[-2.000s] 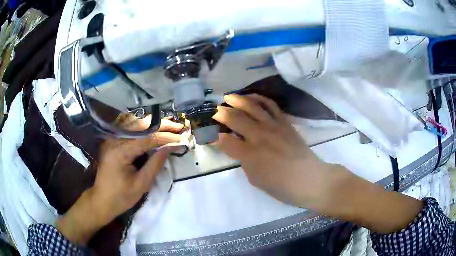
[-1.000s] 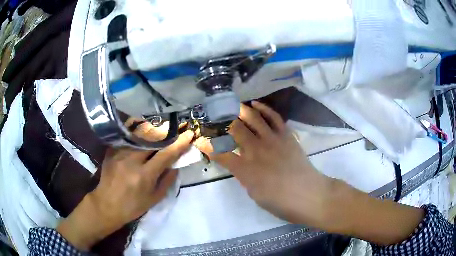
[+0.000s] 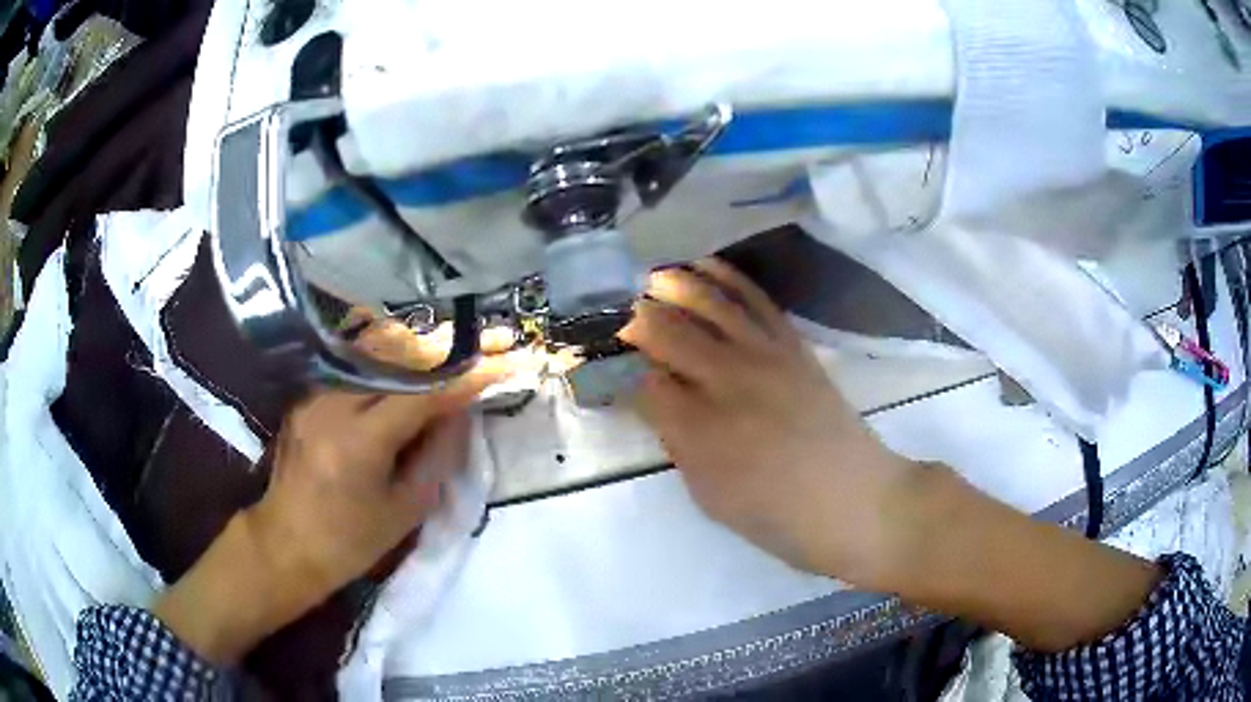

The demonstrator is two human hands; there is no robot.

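The white sewing machine head [image 3: 631,69] with a blue stripe spans the upper view. My left hand [image 3: 364,453] lies left of the lit needle area, its fingertips at a small white piece [image 3: 508,391] by the presser foot. My right hand [image 3: 755,398] is bent beside the grey block [image 3: 608,380], fingertips near the foot; whether it grips cloth is hidden. A brown panel [image 3: 851,281] lies behind my right hand. More brown cloth [image 3: 206,480] with white lining [image 3: 144,295] hangs at the left. The needle tip is too blurred to tell.
A metal guard [image 3: 247,254] stands at the head's left. A white ribbed band [image 3: 1029,110] hangs over the head, with white cloth [image 3: 1029,302] below it. A small pink and blue tool [image 3: 1198,359] lies at the right. The table's ruler-marked edge [image 3: 741,631] curves in front.
The view has shifted. My left fingers have moved in at the needle area, and less of the white piece shows than a second ago. My right hand stays by the grey block.
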